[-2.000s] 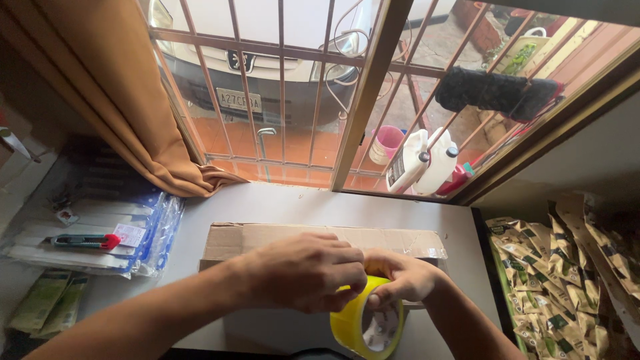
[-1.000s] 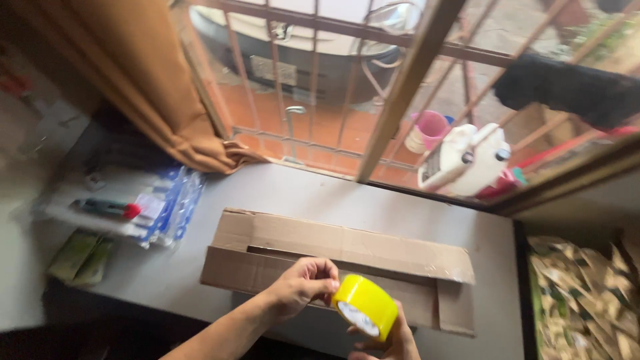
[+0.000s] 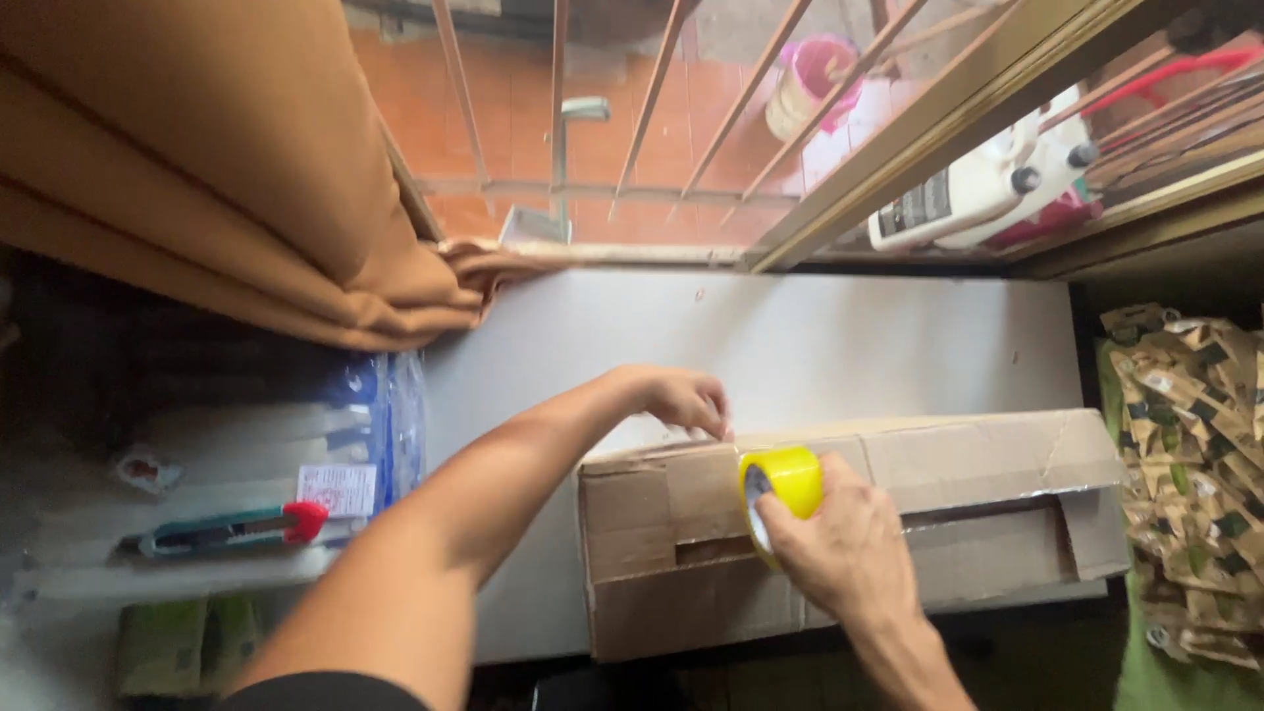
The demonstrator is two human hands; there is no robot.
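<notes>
A long cardboard box [image 3: 691, 602] lies on the white table, its top flaps folded inward with gaps between them. My right hand [image 3: 839, 533] holds a roll of yellow adhesive tape [image 3: 795, 479] over the box, with the thumb inside the core. At the box's far edge is my left hand [image 3: 691, 403], its fingers bent together near the box's upper side, left of the roll. Whether a strip of tape runs between its fingertips and the roll is too blurred to tell.
On the left, a teal and red utility knife [image 3: 232, 530] lies on clear plastic packages [image 3: 89, 583]. Many small brown packets [image 3: 1200, 474] lie at the right. A brown curtain [image 3: 247, 148] hangs beside the barred window [image 3: 790, 217] behind the table [image 3: 612, 326].
My left hand has moved away from the tape roll to the box's far edge. The roll remains in my right hand. The view has shifted closer to the table.
</notes>
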